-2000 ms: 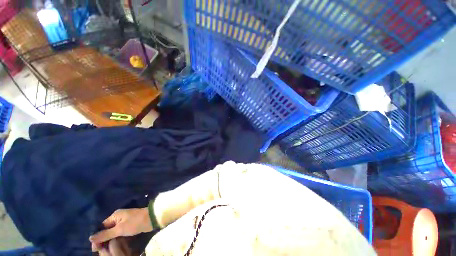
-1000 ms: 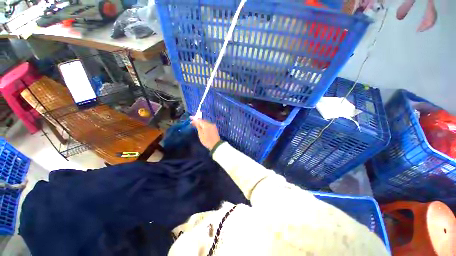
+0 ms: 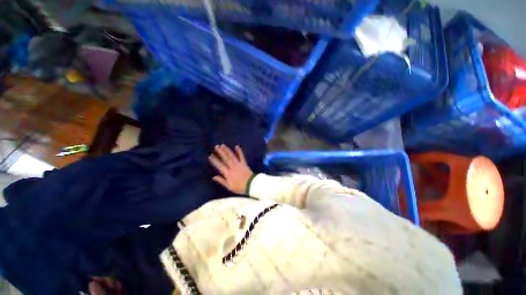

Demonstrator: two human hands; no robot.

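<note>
A large heap of navy cloth [image 3: 115,190] spreads over the left and middle of the view. My right hand [image 3: 232,170], in a cream sleeve with a green cuff, lies palm down on or just over the cloth with its fingers apart. It holds nothing visible. My left hand [image 3: 105,284] shows only as a small, dark, blurred part at the bottom edge, within the cloth. Its grip is hidden. A tiny white piece [image 3: 145,226] lies on the cloth.
Stacked blue crates [image 3: 254,75] stand ahead, one with a white strip hanging on it. An open blue crate [image 3: 340,154] is beside my right arm. An orange stool [image 3: 455,187] stands at right. A wooden bench [image 3: 46,109] with a yellow-green tool [image 3: 72,150] is at left.
The view has tilted down. My right hand left the cloth, reached to the white strip on the crate, and is now back down on the cloth, open. The strip hangs free.
</note>
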